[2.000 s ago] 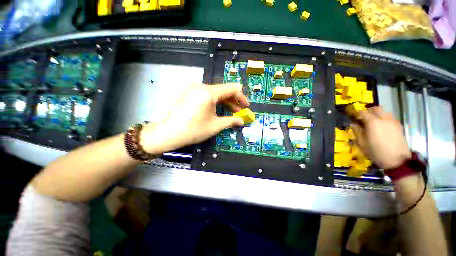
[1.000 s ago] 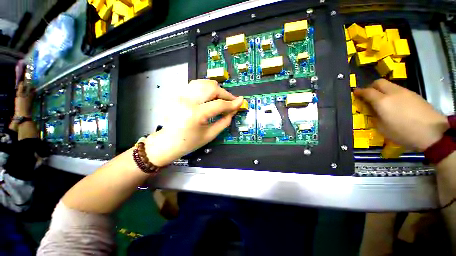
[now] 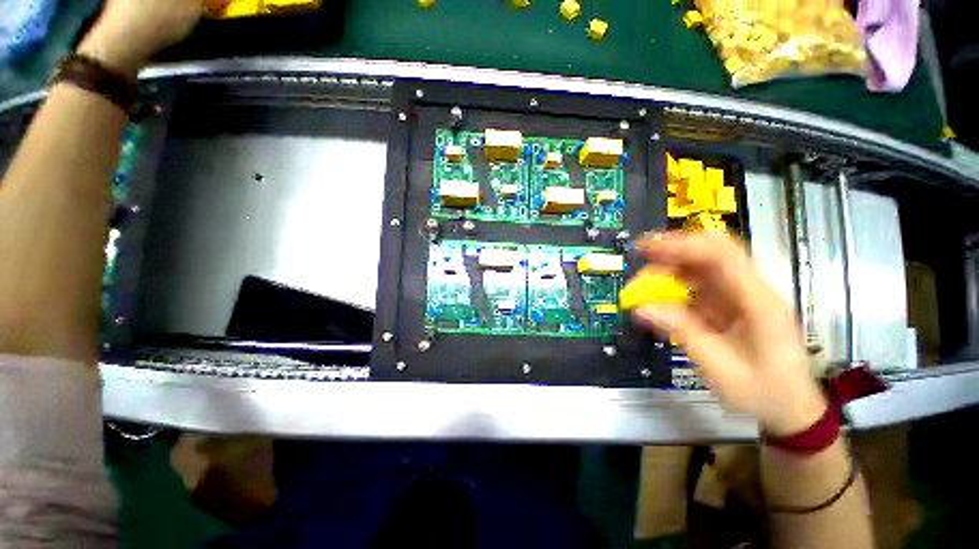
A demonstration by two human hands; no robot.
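Observation:
Green circuit boards (image 3: 472, 295) sit in a black carrier frame (image 3: 526, 359) on the conveyor, with several large yellow blocks (image 3: 502, 145) and small yellow blocks (image 3: 607, 309) standing on them. My right hand (image 3: 730, 322) pinches a large yellow block (image 3: 653, 291) between thumb and fingers, above the frame's lower right edge; it is slightly blurred. Below the black parts tray on the line (image 3: 736, 182), it hides part of the loose blocks. My left hand (image 3: 145, 27) is at the top left, by the bench tray (image 3: 258, 34), cut off by the picture's edge; its fingertips are hidden.
A pale conveyor plate (image 3: 290, 193) lies left of the frame, with a black flat object (image 3: 301, 311) on it. Behind the silver rail (image 3: 451, 75) are loose small blocks, a bag of small yellow blocks (image 3: 784, 43) and a pink cloth (image 3: 889, 43). Another board frame is partly behind my left arm.
My left hand has left the boards and moved up left to the bench tray. My right hand has moved left from the line tray with a large yellow block. Another large block stands on the lower boards.

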